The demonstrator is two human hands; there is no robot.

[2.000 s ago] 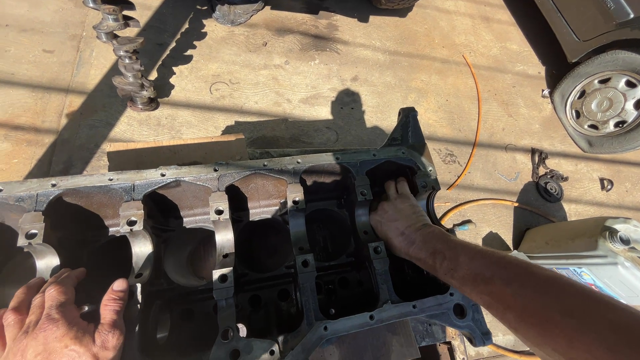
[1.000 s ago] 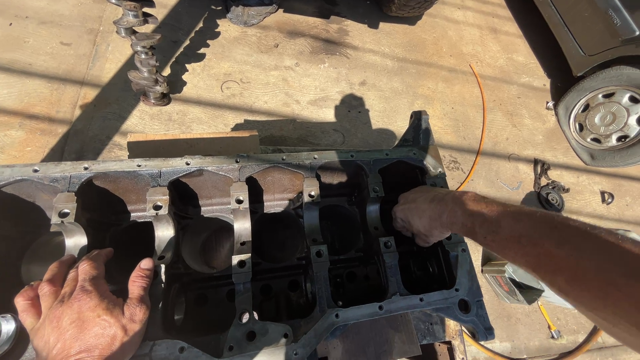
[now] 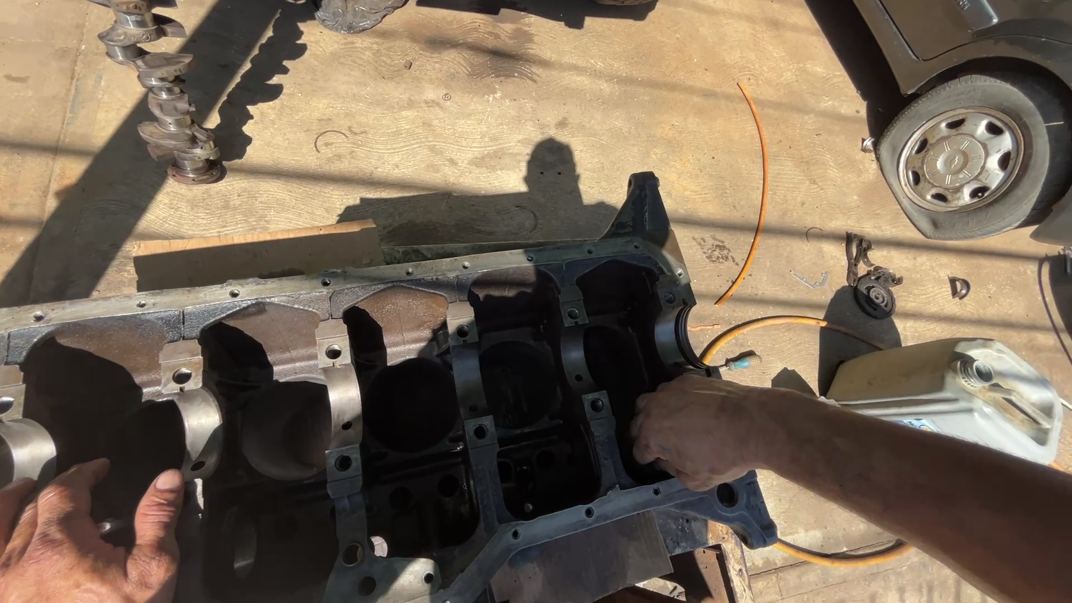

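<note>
An engine block (image 3: 486,385) lies with its crankcase side up, its main bearing saddles and dark bores showing. My left hand (image 3: 92,536) rests at the block's lower left, fingers spread over a bearing saddle, with nothing seen in it. My right hand (image 3: 695,431) reaches into the end bay at the block's right, beside the end bearing saddle (image 3: 674,335). Its fingers are bent, and their tips are partly hidden in shadow, so whether they hold anything cannot be told.
A crankshaft (image 3: 172,109) lies on the concrete at upper left. Cardboard (image 3: 260,251) sits behind the block. To the right are an orange hose (image 3: 762,193), a plastic jerrycan (image 3: 946,394), a pulley part (image 3: 875,291) and a vehicle wheel (image 3: 959,159).
My right hand has moved from the upper part of the end bay towards the block's near edge. My left hand stays at the block's left. The view has shifted somewhat.
</note>
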